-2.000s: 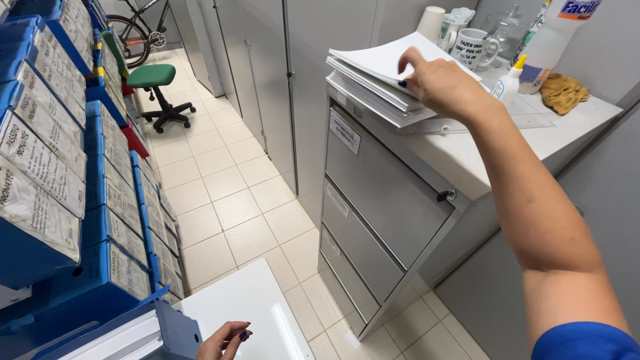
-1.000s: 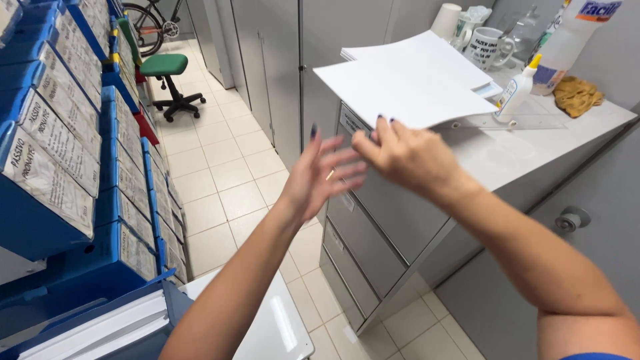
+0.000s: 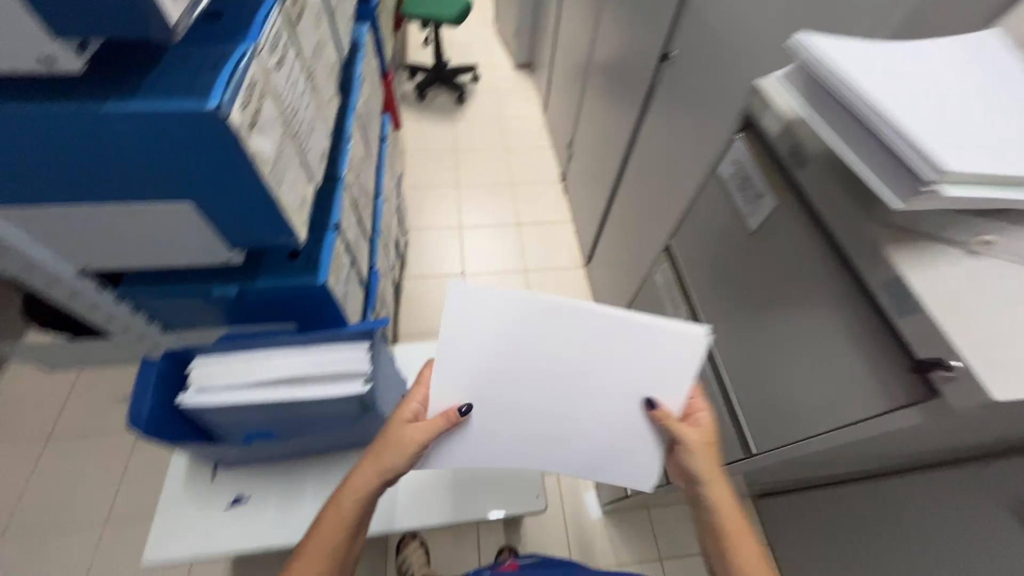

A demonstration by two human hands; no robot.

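A small stack of white paper sheets (image 3: 564,384) is held up in front of me, over the right end of a white table (image 3: 304,500). My left hand (image 3: 412,428) grips its left edge, thumb on top. On the opposite edge, my right hand (image 3: 684,436) holds it the same way, its fingers partly hidden beneath. To the left, an open blue file box (image 3: 264,436) with white papers packed inside (image 3: 280,372) rests on the table. A thicker pile of white paper (image 3: 936,104) lies on top of the grey filing cabinet (image 3: 808,312) at the upper right.
Blue archive boxes (image 3: 144,160) with labelled ends fill shelving on the left. Tall grey cabinets (image 3: 608,104) line the right of a tiled aisle (image 3: 496,208). A green swivel chair (image 3: 438,48) stands at its far end. A key (image 3: 936,366) sticks out of the filing cabinet.
Both hands have moved from beside the cabinet-top pile to above the table, and now hold sheets between them. The left hand was empty one second ago. The view has swung down and left.
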